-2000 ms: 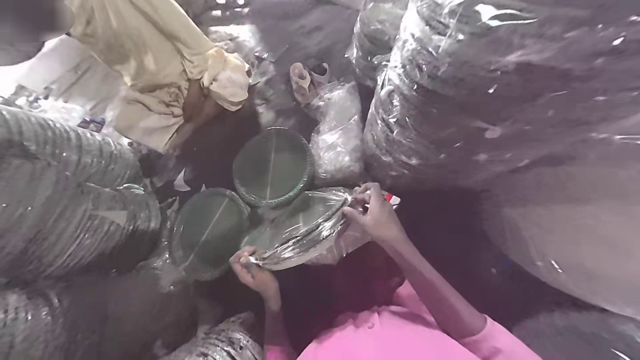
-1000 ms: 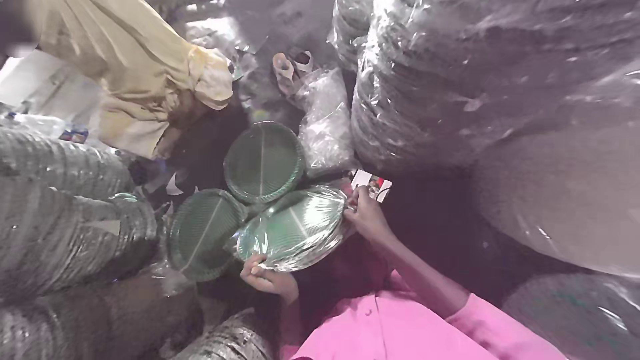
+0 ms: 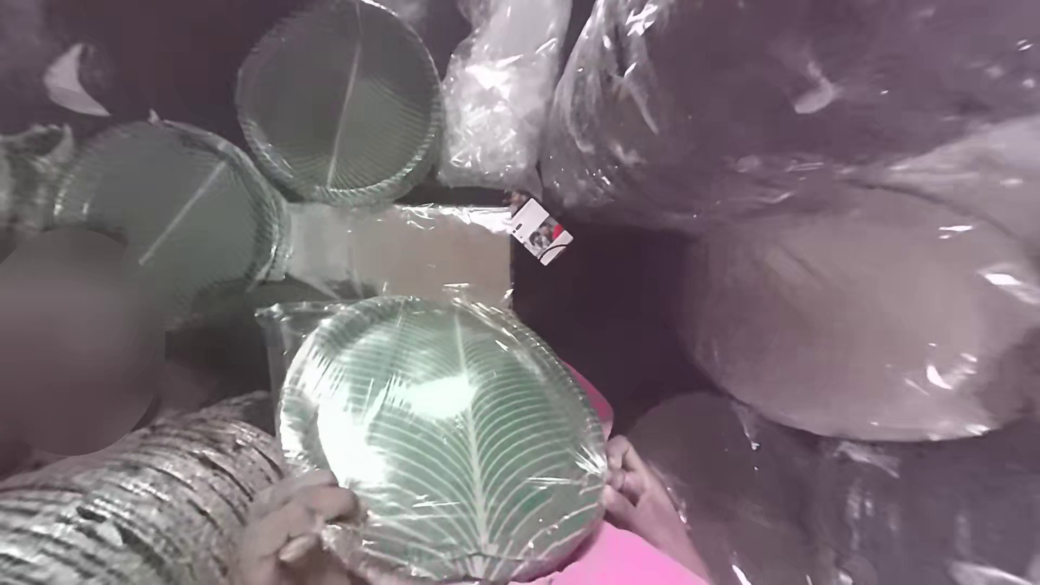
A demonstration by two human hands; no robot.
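Note:
Between both hands is a clear plastic bag of round green plates (image 3: 487, 406) with a pale leaf-vein pattern, its face turned up to the camera. My left hand (image 3: 305, 524) grips the bag's film at the lower left edge. At the right edge, the fingers of my right hand (image 3: 630, 483) pinch the wrap. Beyond the bag lies a flat, film-covered tan box or pack (image 3: 431, 248), partly hidden by it. Two round green plate stacks stand past that, one at the upper centre-left (image 3: 341, 106) and one at the left (image 3: 175, 215).
Wrapped plate stacks lie on their side at the lower left (image 3: 138, 504). A large film-covered round stack (image 3: 861, 317) is at the right. Crumpled clear plastic (image 3: 496, 106) stands at the top. A printed card (image 3: 542, 231) lies by the box's corner. A blurred round shape covers the far left.
The bag of plates has come closer to my body and now faces up, uncovering the tan box or pack. Both hands still hold it. The view has shifted strongly down and closer.

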